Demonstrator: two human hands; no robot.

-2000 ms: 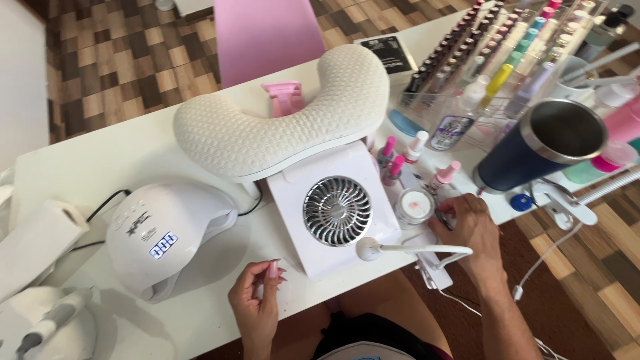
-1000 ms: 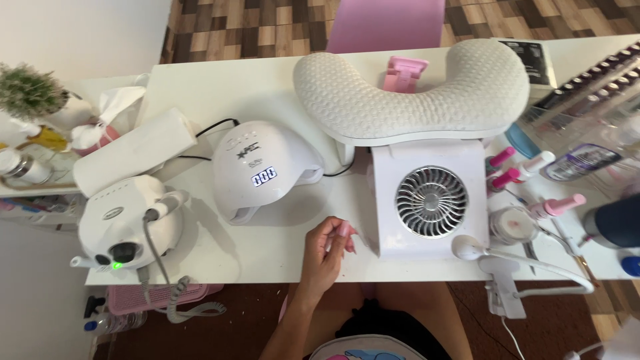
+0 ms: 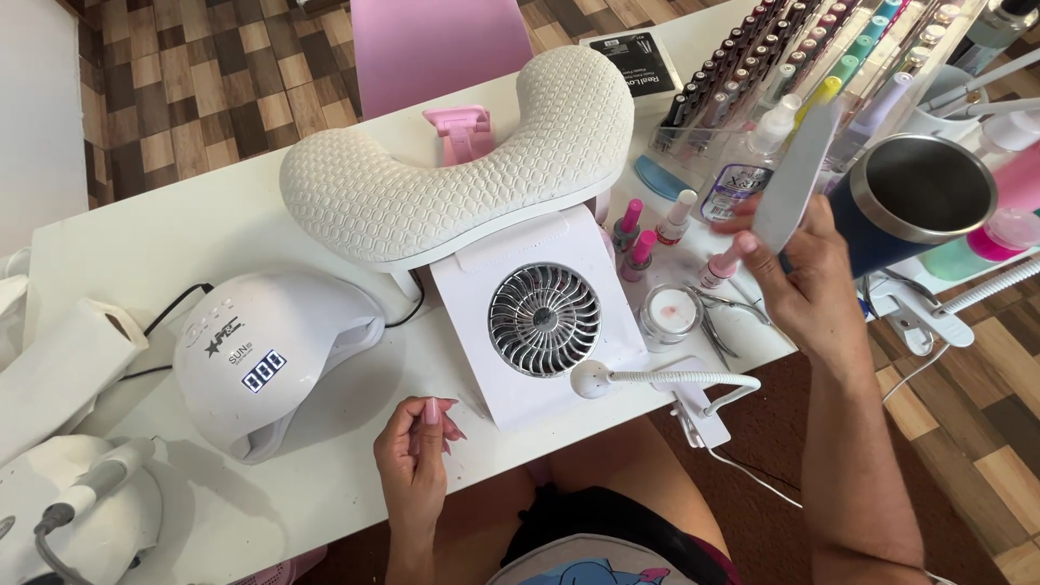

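My right hand (image 3: pixel 812 284) grips a pale nail file (image 3: pixel 796 179), held upright between the clear spray bottle (image 3: pixel 735 187) and a dark blue tumbler (image 3: pixel 869 211). Below the file stands a pink-capped bottle (image 3: pixel 719 268), close to my fingertips. My left hand (image 3: pixel 418 455) rests at the table's front edge, fingers curled and thumb against the fingertips; whether something small is inside cannot be told. Between the hands lies a white nail dust collector (image 3: pixel 479 325) with a round metal fan grille (image 3: pixel 544 319). A jar of white powder (image 3: pixel 671 313) and metal nippers (image 3: pixel 719 325) lie to its right.
A white nail lamp (image 3: pixel 268 357) is at the left, near a paper roll (image 3: pixel 73 374) and a nail drill unit (image 3: pixel 97 504). A textured armrest (image 3: pixel 471 187) spans the back. Nail polish bottles fill a rack (image 3: pixel 691 142) at the right. A clip-on lamp (image 3: pixel 691 386) overhangs the front edge.
My right hand, out of view one second ago, is back in view holding the nail file. Two seconds ago it was low beside the jar. The view has swung back to the right.
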